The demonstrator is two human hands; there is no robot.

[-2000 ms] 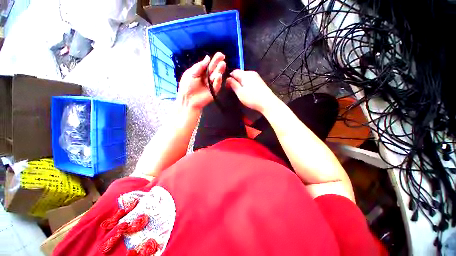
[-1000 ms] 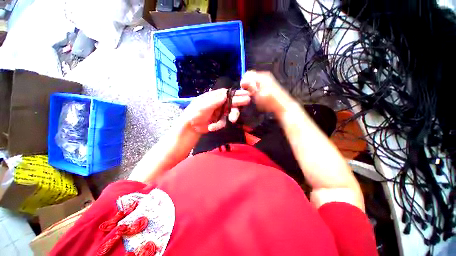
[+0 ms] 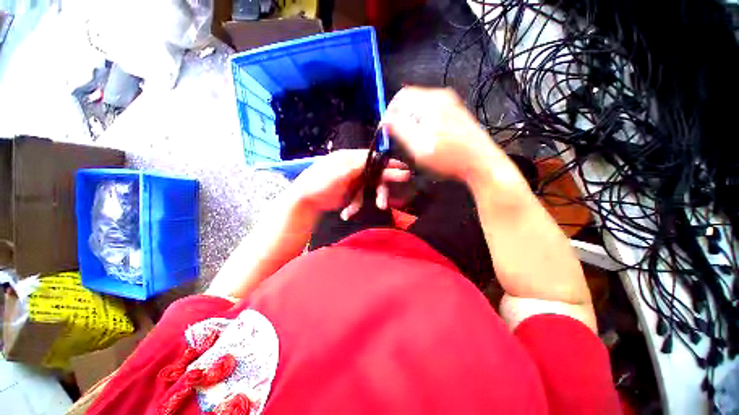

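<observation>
My left hand [image 3: 344, 180] is over my lap with a looped black cable [image 3: 372, 172] gripped in its fingers. My right hand [image 3: 421, 121] is just above and to the right of it, blurred, with its fingertips at the top of the loops. Whether the right fingers pinch the cable or a small part cannot be made out. A blue crate [image 3: 379, 61] with small black pieces [image 3: 312, 117] inside stands just beyond my hands. A large pile of black cables [image 3: 681, 154] lies at the right.
The white table [image 3: 652, 328] runs along the right, with cable strands over its edge. A second blue crate [image 3: 174, 235] with clear plastic bags [image 3: 117, 223] stands at the left. Cardboard boxes [image 3: 65, 194] and a yellow printed package [image 3: 73, 312] are farther left.
The black cable in my left hand now shows as longer upright loops. My right hand has moved away from the lap and up, then over the top of the loops.
</observation>
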